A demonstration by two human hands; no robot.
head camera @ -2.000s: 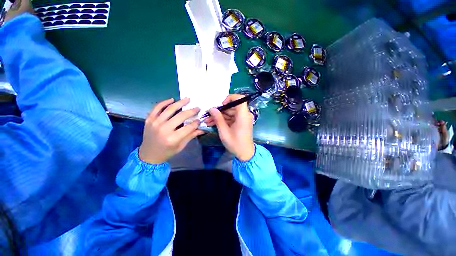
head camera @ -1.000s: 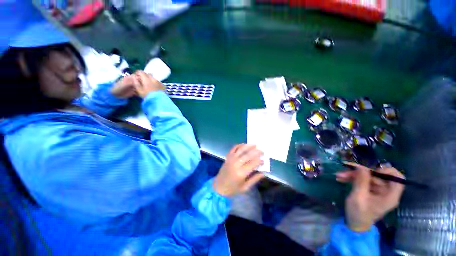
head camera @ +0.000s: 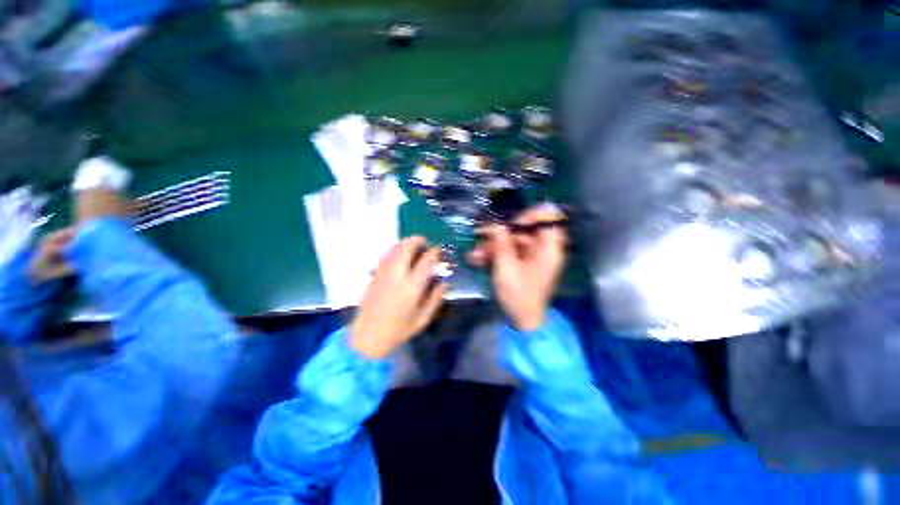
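Note:
The frame is blurred. My left hand (head camera: 400,296) is at the bench's front edge, right of the white paper strips (head camera: 338,242). Its fingertips are at a small shiny round unit (head camera: 446,266); I cannot tell whether they grip it. My right hand (head camera: 525,264) holds a thin dark pen-like tool (head camera: 541,226) between thumb and fingers, near the front of the group of round units. Several round units with pale squares (head camera: 426,175) lie behind both hands. A plain dark disc (head camera: 505,202) lies just behind my right hand.
A tall stack of clear blister trays (head camera: 681,207) stands at the right. A neighbour's blue sleeve (head camera: 158,306) is at the left, near a sheet with dark rows (head camera: 183,200). One lone unit (head camera: 400,35) lies far back on the green bench (head camera: 266,128).
The view swung left and back. My left hand has left the paper strips for the round unit right of them. My right hand has moved away from my left hand, still holding the tool.

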